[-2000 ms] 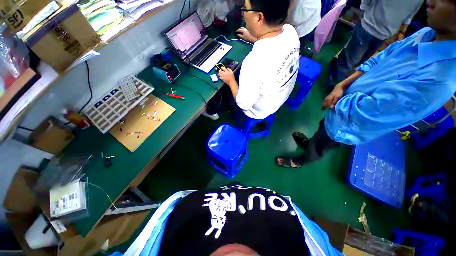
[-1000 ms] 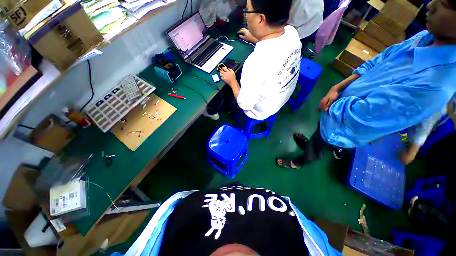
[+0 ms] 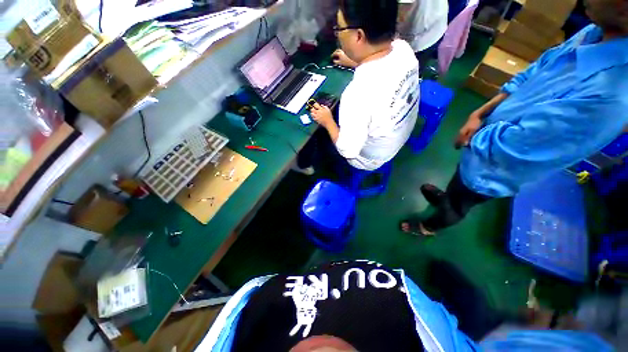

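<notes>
Neither of my hands is in view; only my dark shirt and open blue jacket show at the bottom. Nearest in front is the green bench, with a tan work board (image 3: 219,184) holding tiny parts. A white gridded tray (image 3: 180,165) lies beside it towards the wall. A red tool (image 3: 257,148) lies flat on the mat. A small black item (image 3: 174,236) lies nearer. A white labelled box (image 3: 122,293) in clear plastic is at the near left end. Farther along, a seated person in white holds a small dark device (image 3: 323,102) beside an open laptop (image 3: 292,88).
An empty blue stool (image 3: 329,207) stands beside the bench. A person in a blue shirt (image 3: 551,113) stands at the right. A blue crate (image 3: 549,227) lies on the floor behind them. Cardboard boxes (image 3: 107,81) sit on the shelf. A blurred blue sleeve (image 3: 551,342) shows at the lower right.
The view has shifted, so the bench, stool and people sit farther right and mostly lower. A blurred dark and blue figure has appeared at the lower right. The standing person's hands have moved slightly.
</notes>
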